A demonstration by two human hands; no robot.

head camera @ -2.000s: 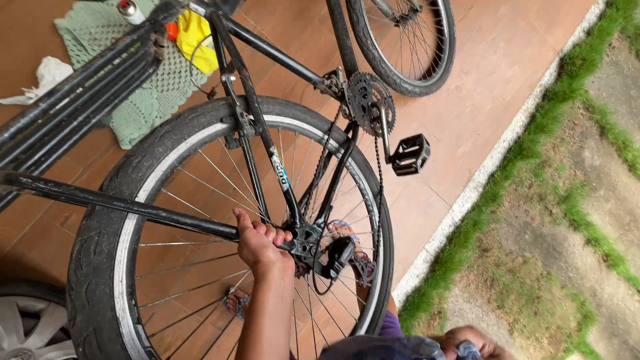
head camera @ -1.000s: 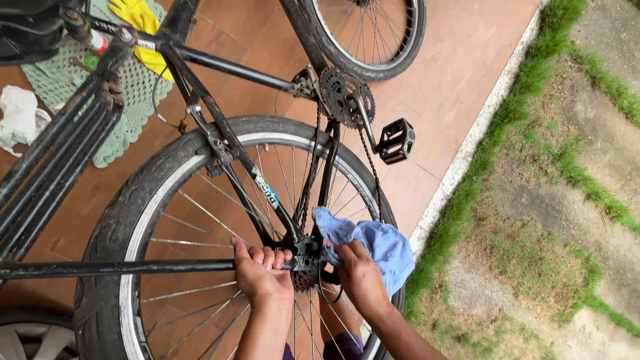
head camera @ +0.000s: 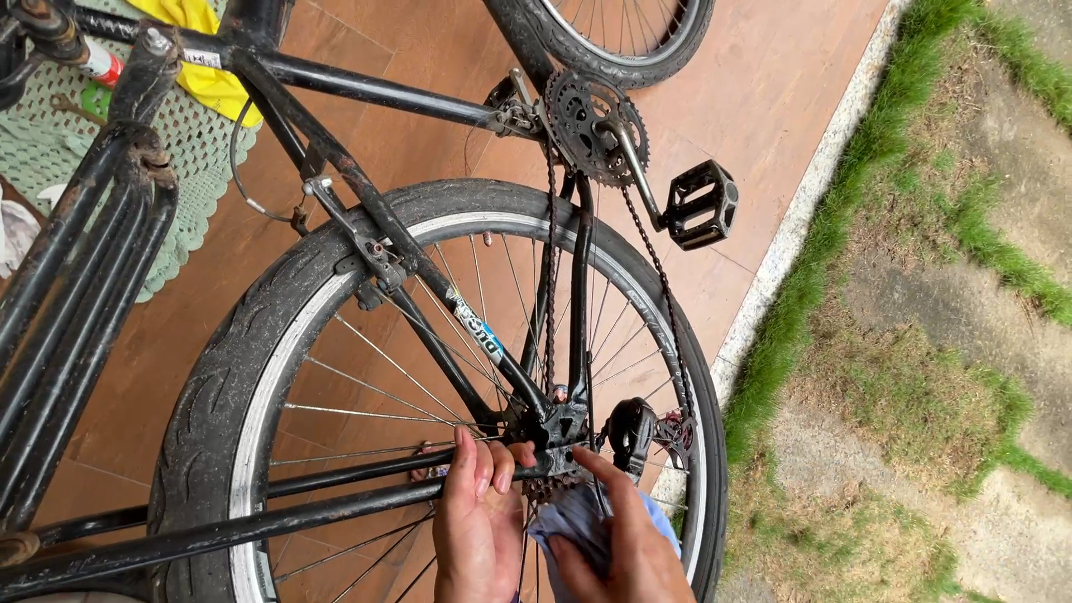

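A black bicycle's rear wheel (head camera: 213, 360) fills the middle of the view. My left hand (head camera: 484, 511) is palm up at the rack stay (head camera: 352, 502), its fingers curled near the end of the stay at the axle; whether it grips the stay I cannot tell. My right hand (head camera: 615, 536) holds a blue cloth (head camera: 574, 523) just below the rear dropout, its index finger extended toward the end of the stay. The cloth partly covers the rear sprockets (head camera: 548, 487). Beside it is the black rear derailleur (head camera: 630, 431), with the chain (head camera: 653, 251) running up to the chainrings (head camera: 590, 126).
A black pedal (head camera: 702, 205) juts out right of the crank. The rear rack's tubes (head camera: 84, 301) cross the left side. Behind them a green crocheted cloth (head camera: 197, 176) lies on the tiles with a yellow glove or cloth (head camera: 219, 88). The front wheel (head camera: 645, 71) is at the top; grass (head camera: 766, 377) borders the tiles.
The blue cloth, unseen two seconds ago, was spread right of the axle one second ago and is now lower, bunched in my right hand. My left hand's fingers have loosened from around the stay's end.
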